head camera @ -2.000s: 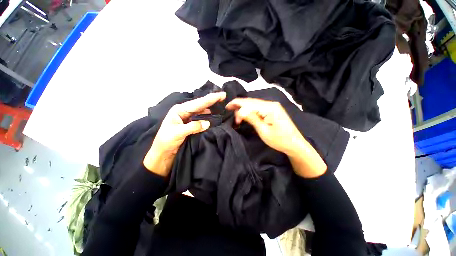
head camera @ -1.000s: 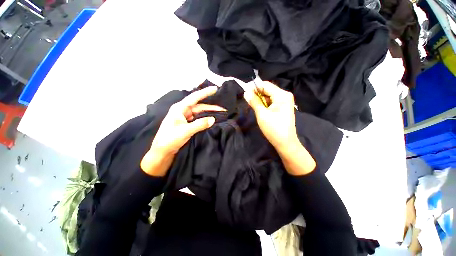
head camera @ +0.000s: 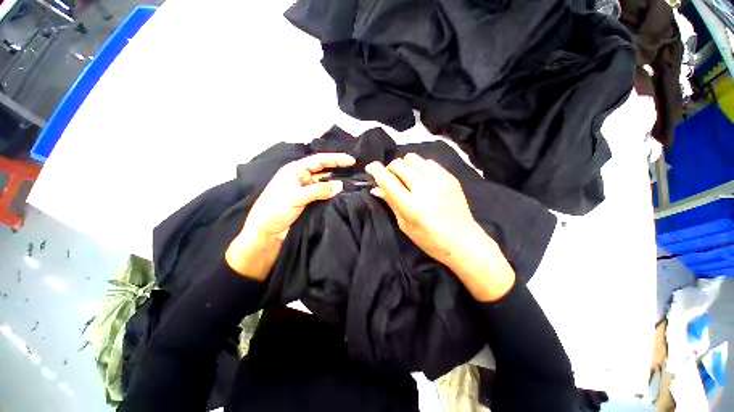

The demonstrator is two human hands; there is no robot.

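Note:
A black garment [head camera: 386,282] lies bunched at the near edge of the white table. My left hand [head camera: 290,201] pinches a thick folded band of it between thumb and fingers. My right hand [head camera: 426,209] is close beside it, back of the hand up, fingers curled. The thread snips' thin metallic blades [head camera: 360,183] stick out from my right fingertips and point left at the pinched band. The handle of the snips is hidden in my right hand.
A large black garment pile [head camera: 483,80] lies beyond on the white table [head camera: 185,105], with a brown garment [head camera: 656,64] at its right. A blue bin [head camera: 88,84] and red stool [head camera: 14,193] stand left. Pale green cloth [head camera: 121,322] is lower left.
My right hand was raised with the yellow snips showing and pointing away. It has turned over and come down to the band, blades now pointing left. My left hand has barely moved.

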